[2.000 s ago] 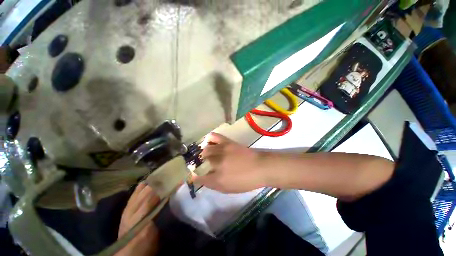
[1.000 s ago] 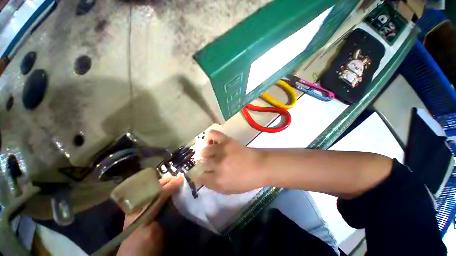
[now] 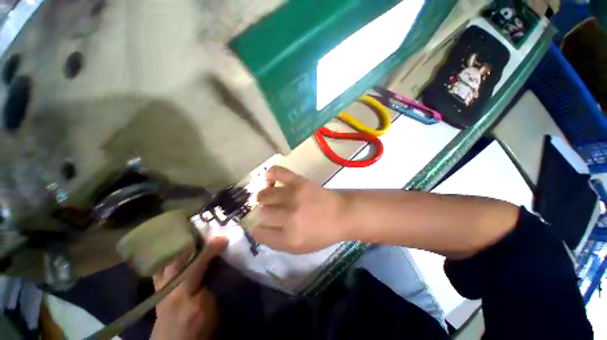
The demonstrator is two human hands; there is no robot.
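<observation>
The cream sewing machine head point(image 3: 166, 86) fills the upper left. White cloth point(image 3: 266, 265) lies on the bed under the metal presser foot parts point(image 3: 229, 206), with dark cloth point(image 3: 246, 302) in front. My right hand point(image 3: 289, 209) is just right of the presser foot, fingers curled; whether it grips cloth is hidden. My left hand point(image 3: 190, 285) is below left of the foot, partly behind the cream curved bar point(image 3: 156, 242), its fingertips on the white cloth. What lies under its other fingers is hidden.
A green control panel point(image 3: 286, 73) overhangs the bed. Scissors with red and yellow handles point(image 3: 353, 143), pink and blue-grey snips point(image 3: 416, 109) and a black case with a rabbit picture point(image 3: 469, 76) lie behind my right forearm. A blue crate point(image 3: 566, 89) stands at the right.
The view has shifted, so the machine head sits further left. My left hand has come out from behind the bar to the presser foot area. My right hand stays beside the foot.
</observation>
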